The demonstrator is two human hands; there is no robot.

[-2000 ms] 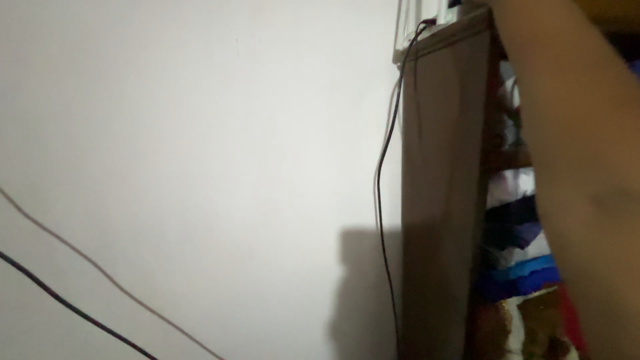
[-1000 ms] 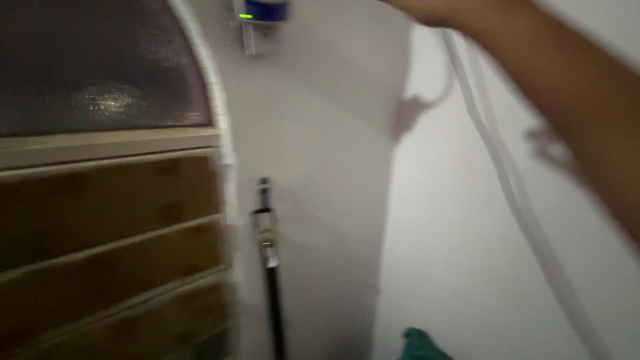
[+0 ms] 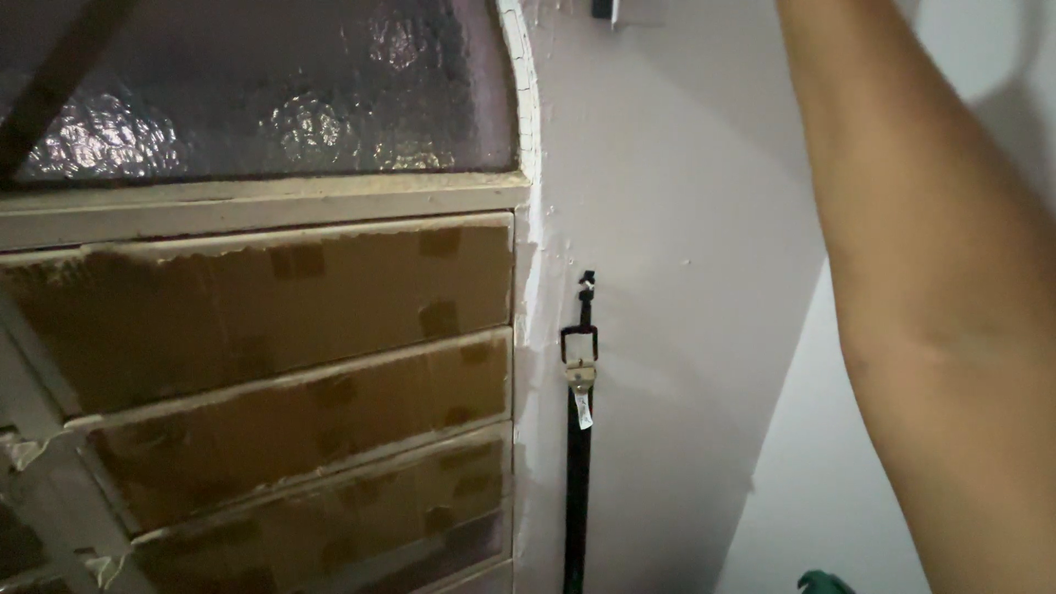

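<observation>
A bare arm rises along the right side of the head view and leaves at the top edge, so its hand is out of sight. Neither of my hands shows. Left of the arm, a black belt (image 3: 578,495) with a metal buckle (image 3: 580,371) hangs on the wall from a small black hook (image 3: 586,285). A small white tag (image 3: 583,410) hangs at the buckle. Part of a dark object with a pale edge (image 3: 605,8) is cut off by the top edge.
At left stands a pale window frame (image 3: 330,200) with textured glass (image 3: 313,91) above and brown-covered panels (image 3: 313,313) below. The wall (image 3: 685,330) meets a paler wall (image 3: 792,495) at a corner. A green thing (image 3: 823,582) shows at the bottom edge.
The view has swung from a pale wall, cable and shelf of cloth to the window and belt. The blue object with a green light seen at the top earlier has left view.
</observation>
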